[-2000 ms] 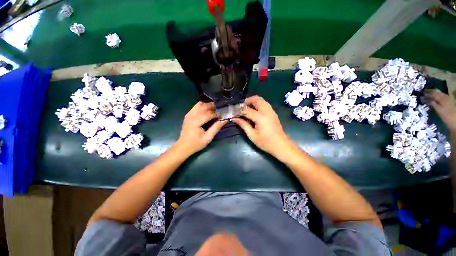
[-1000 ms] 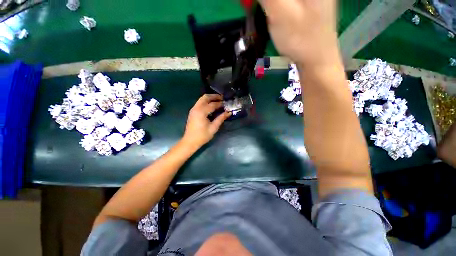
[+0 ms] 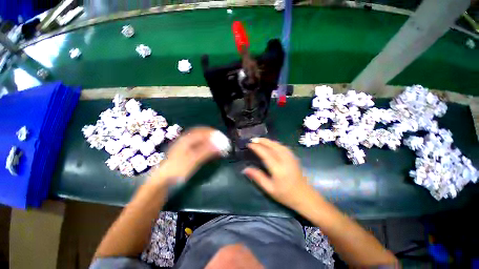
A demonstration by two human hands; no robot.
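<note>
The black hand press (image 3: 242, 86) stands in front of me, its lever with the red grip (image 3: 240, 35) pointing up and away. The metal fixture (image 3: 253, 131) sits at its base, under the ram. My left hand (image 3: 197, 148), blurred, holds a white plastic part (image 3: 220, 143) just left of the fixture. My right hand (image 3: 277, 169) is just in front of the fixture, thumb and fingers apart; a small white spot shows at its fingertips, too small to name. A heap of white parts (image 3: 131, 137) lies on the left, and a larger spread of parts (image 3: 362, 118) on the right.
A blue bin (image 3: 39, 136) with loose parts stands at the left edge. A thin blue hose (image 3: 287, 42) with a red tip hangs right of the press. Several white parts lie on the green conveyor (image 3: 325, 47). Containers of parts (image 3: 160, 239) show by my lap.
My right hand has let go of the lever and come down near the fixture. The lever has swung back up. My left hand has moved left, away from the fixture, with a white part.
</note>
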